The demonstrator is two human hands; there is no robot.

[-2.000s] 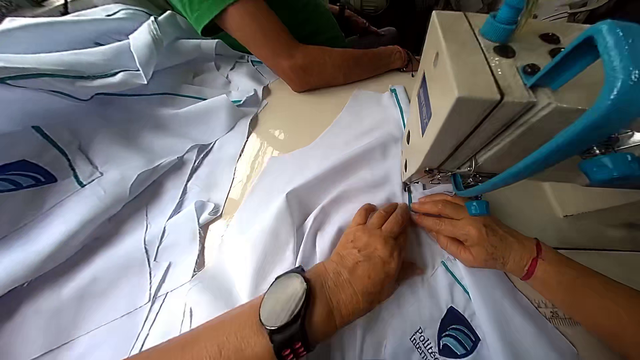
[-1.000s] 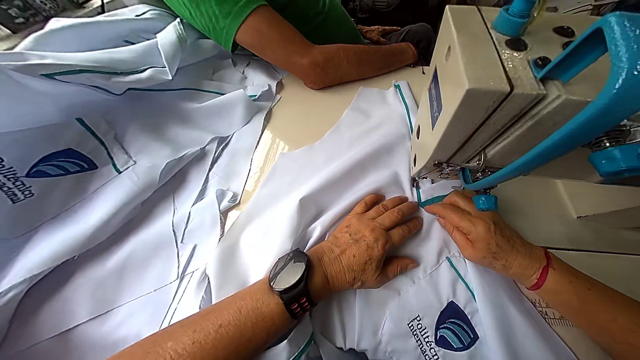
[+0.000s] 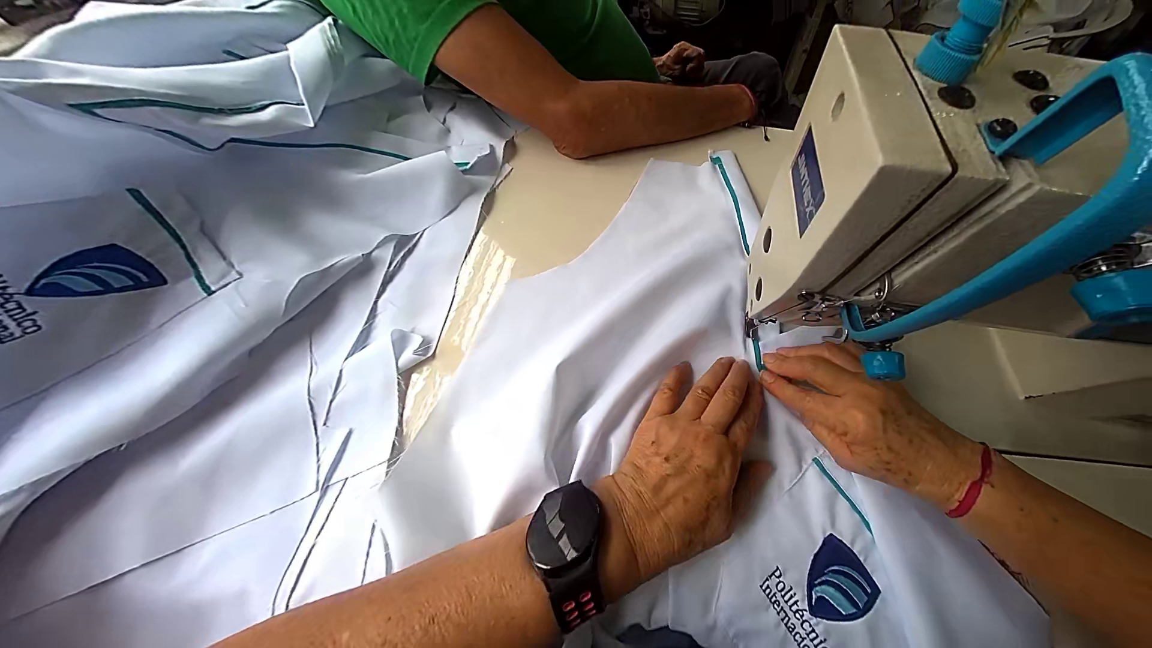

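Note:
A white garment piece [image 3: 576,342] with teal piping [image 3: 733,202] lies on the sewing table, one edge under the needle area of an industrial sewing machine [image 3: 868,153]. My left hand [image 3: 688,454], below a black wristwatch, rests flat on this fabric with its fingertips just short of the presser foot [image 3: 754,328]. On the right, my right hand [image 3: 837,400] pinches the fabric edge at the teal piping between thumb and fingers, close to the foot. A pocket with an embroidered blue shield emblem [image 3: 842,578] and writing lies below my right hand.
More white fabric pieces [image 3: 225,387] with teal piping and a similar emblem are heaped at the left. A co-worker's bare arm [image 3: 576,108] in a green sleeve leans on the far table edge [image 3: 576,193]. The machine's blue curved guard [image 3: 1062,234] reaches over my right hand.
The spread fingers of my left hand have drawn closer together and lie nearer the piping edge. The co-worker's forearm, which reached toward the machine at first, has drawn back from it.

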